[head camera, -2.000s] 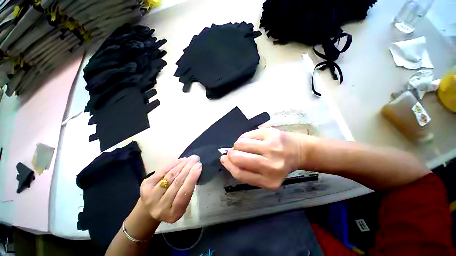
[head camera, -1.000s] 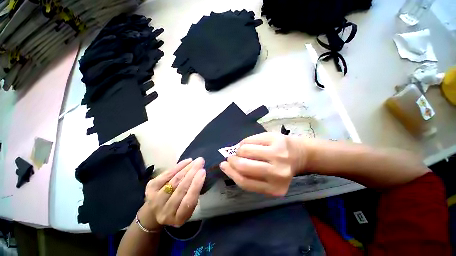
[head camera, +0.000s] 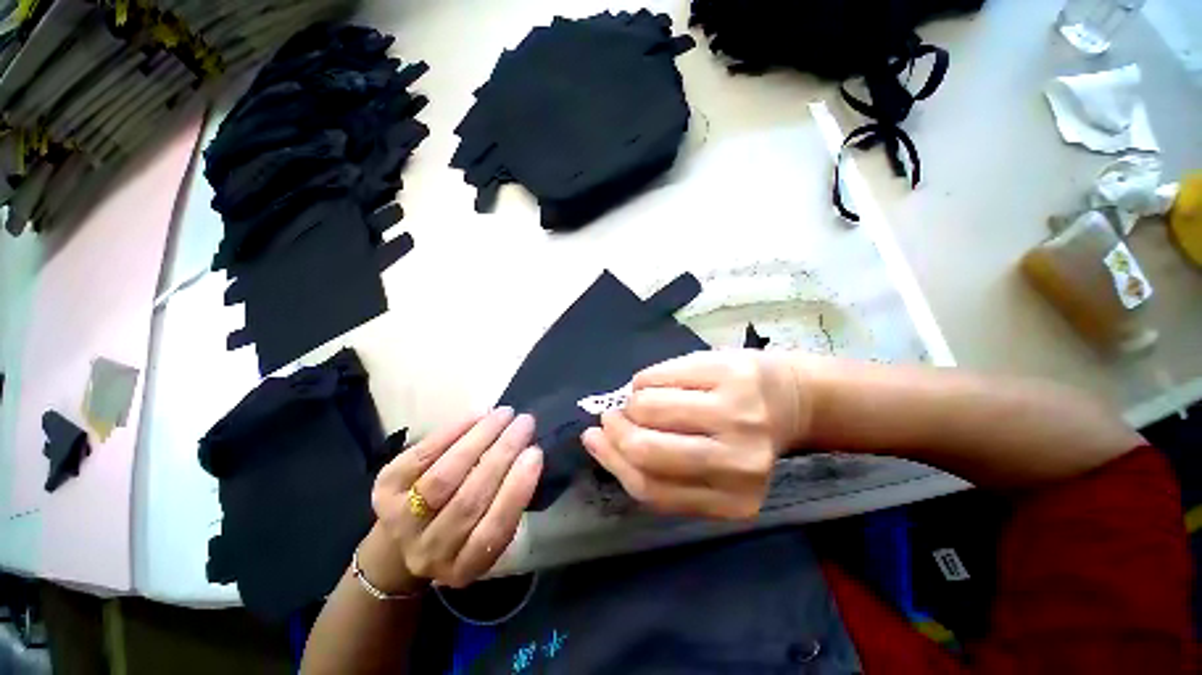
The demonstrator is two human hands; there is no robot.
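Observation:
A black lining panel (head camera: 593, 330) with a short tab at its upper right lies over the near edge of the table, its near part raised between my hands. A small white label with dark print (head camera: 606, 401) shows on the panel beside my right fingertips. My left hand (head camera: 461, 495) has its fingers together on the panel's near left edge and pinches it; the thumb is hidden. My right hand (head camera: 692, 429) is closed with fingers curled at the label and panel; what exactly its fingertips grip is partly hidden.
Black panels lie in an overlapping row (head camera: 310, 284), a fanned stack (head camera: 580, 119) and a near-left pile (head camera: 290, 508). A black strip bundle (head camera: 817, 33) is at the far side. An amber glue bottle (head camera: 1084, 280), white rag (head camera: 1101, 108) and clear bottle (head camera: 1094, 20) are right.
The panel's near part has been bent and turned between my hands, and more of the white label shows. The narrow black strip near the table edge is no longer visible. The view has shifted slightly.

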